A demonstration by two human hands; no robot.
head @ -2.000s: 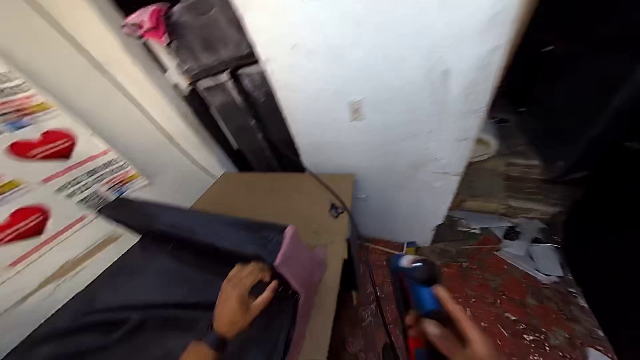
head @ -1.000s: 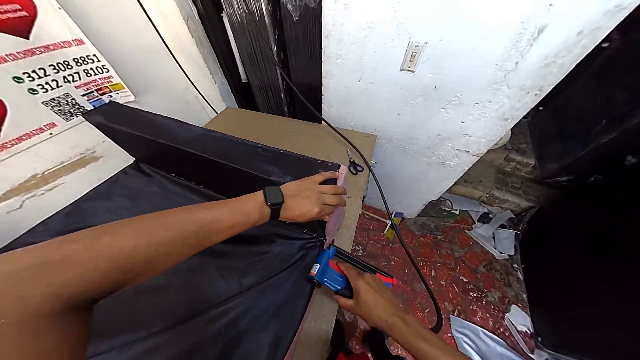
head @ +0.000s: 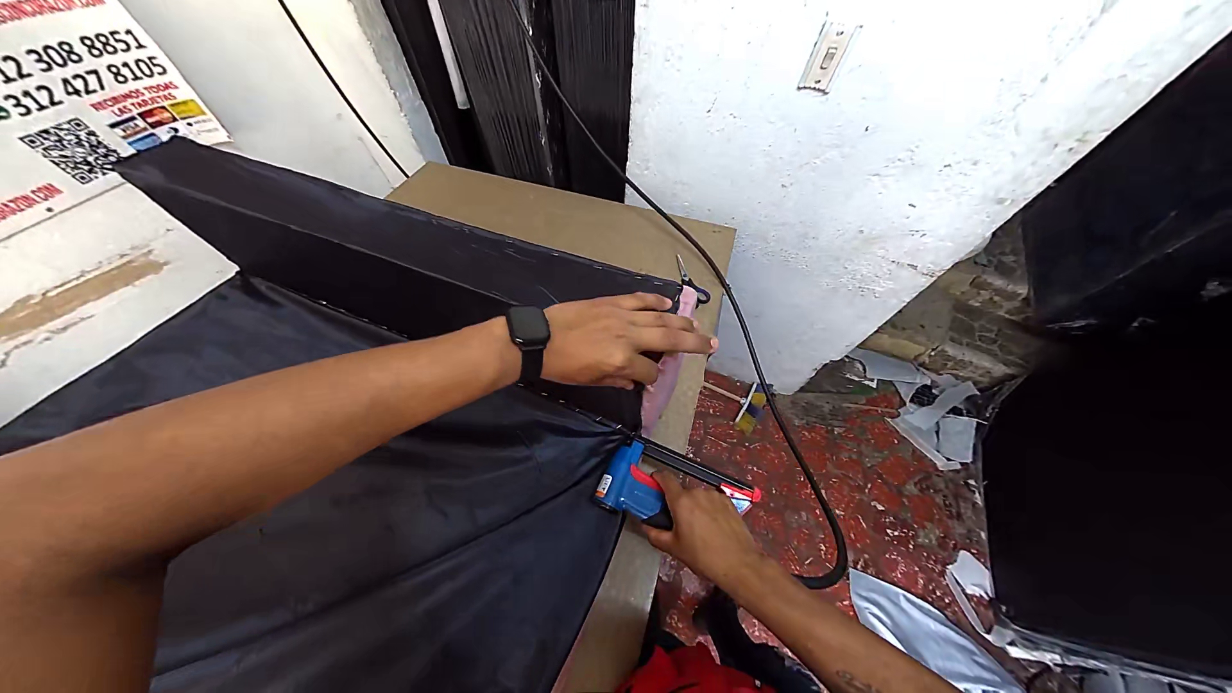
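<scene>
My left hand (head: 616, 342), with a black watch at the wrist, presses on the end of a frame covered in black fabric (head: 404, 241). Its fingers reach over a strip of pink fabric (head: 664, 385) at the frame's edge. My right hand (head: 703, 525) grips a blue pneumatic staple gun (head: 630, 486), whose nose touches the black cloth at the lower corner, just below the pink strip. Staples run along the seams. Scissors (head: 701, 292) with dark handles lie on the board, partly hidden behind the frame's corner.
A tan board table (head: 577, 217) lies under the frame. A black air hose (head: 746, 337) curves across its right edge. Beyond stand a white wall (head: 770, 173) and black wrapped panels (head: 500, 87). Scraps (head: 934, 423) litter the red floor; a large black object (head: 1116, 481) is at right.
Two seconds ago the staple gun was away from the frame, over the floor; now its nose is at the frame's corner. My left hand has moved along to the pink-edged end.
</scene>
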